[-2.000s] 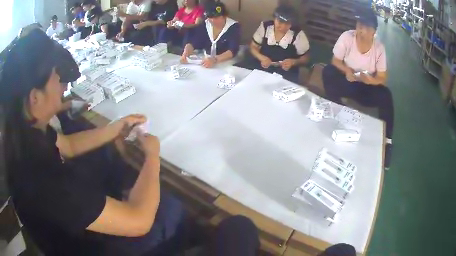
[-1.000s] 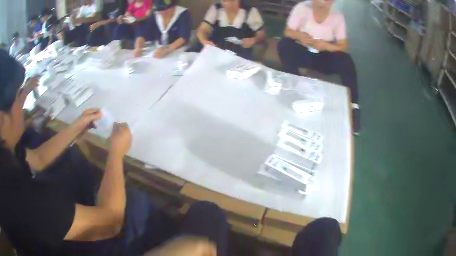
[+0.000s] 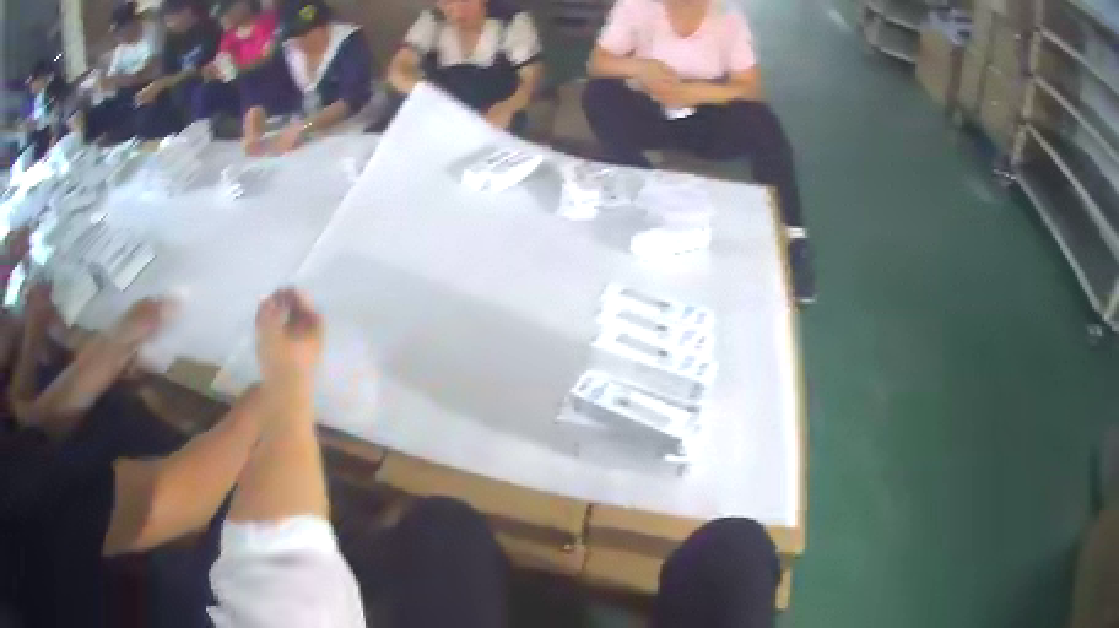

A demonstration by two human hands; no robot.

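My left hand [image 3: 290, 331], bare with a white sleeve, reaches up from the bottom left. Its fingers are curled over the left edge of the white cover sheet [image 3: 454, 276]; whether they pinch the sheet is too blurred to tell. The sheet's far left corner stands slightly raised. My right hand is not in view. White cartons with blue print [image 3: 657, 331] lie side by side on the right part of the sheet, and another carton [image 3: 632, 405] lies nearer me, with a flap standing out.
A person in black [image 3: 61, 491] sits close on my left, an arm beside mine. Several seated people line the far side. A small carton group [image 3: 501, 168], clear wrap [image 3: 589, 190] and a single carton [image 3: 671, 245] lie farther back. Brown boxes [image 3: 485, 505] form the near edge. Wheeled racks stand right.
The view has swung right, so the table appears farther left. My left arm has come in and reached to the sheet's left edge. The sheet's far corner has lifted.
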